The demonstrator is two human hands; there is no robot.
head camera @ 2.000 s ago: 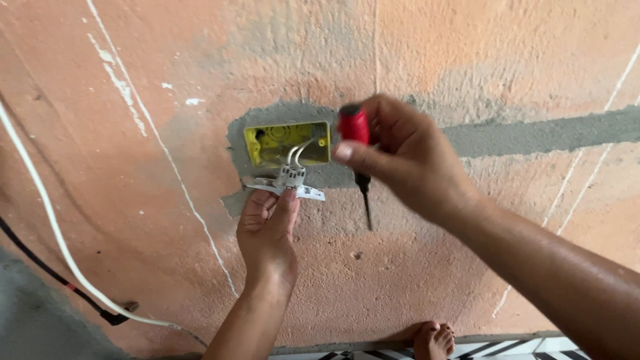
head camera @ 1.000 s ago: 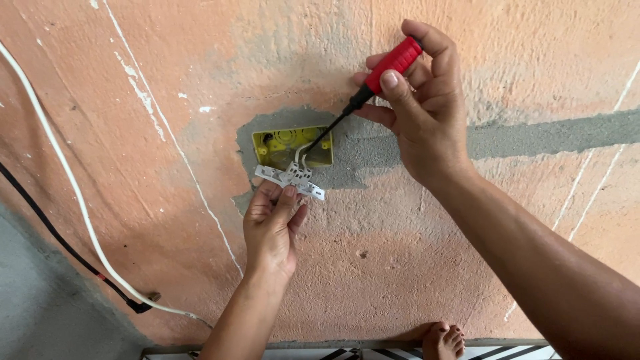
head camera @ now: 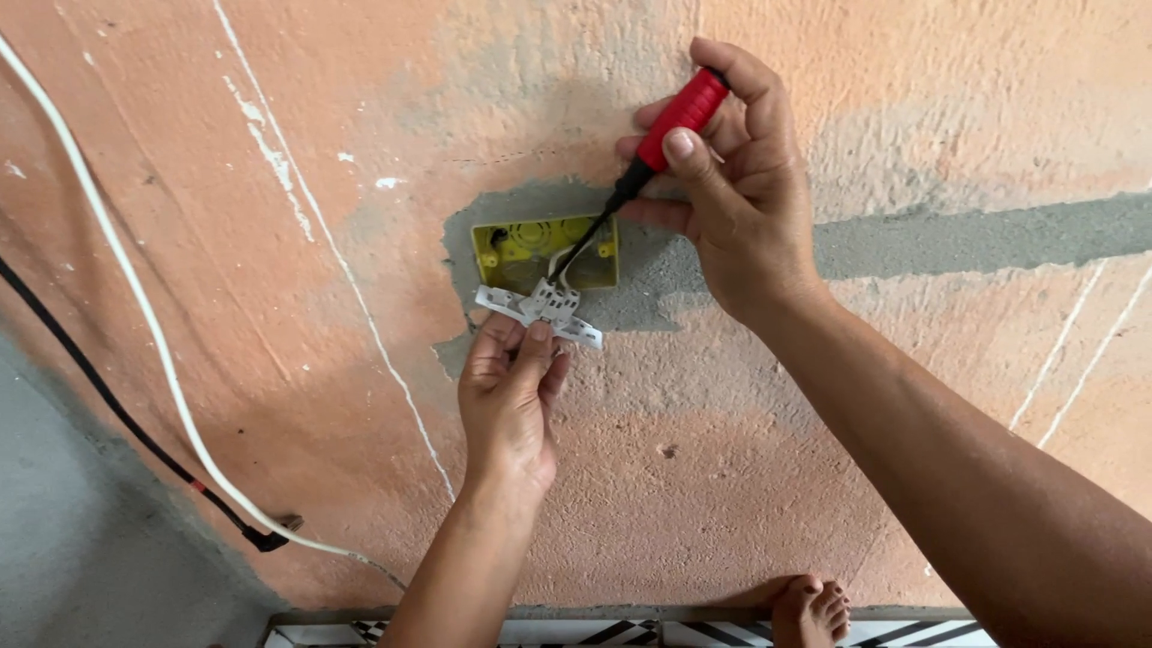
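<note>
My left hand [head camera: 515, 396] pinches a white electrical wiring module on its mounting strap [head camera: 551, 310], just below a yellow wall box [head camera: 513, 241] set in grey mortar. Pale wires [head camera: 560, 265] run from the module into the box. In my right hand [head camera: 742, 171] is a screwdriver with a red handle [head camera: 688, 117], tilted down to the left. Its dark shaft crosses the box, and the tip meets the top of the module by the wires; whether it sits in a screw cannot be told.
A white cable [head camera: 135, 279] and a black cable with a plug [head camera: 265, 540] hang at the left. A band of grey mortar [head camera: 981, 238] crosses the orange wall at the right. A bare foot [head camera: 810, 612] stands on patterned tile [head camera: 711, 633] below.
The screwdriver pointed downward, right of the box, two seconds ago; my right hand has since tilted it so its tip reaches the module. My left hand keeps hold of the module.
</note>
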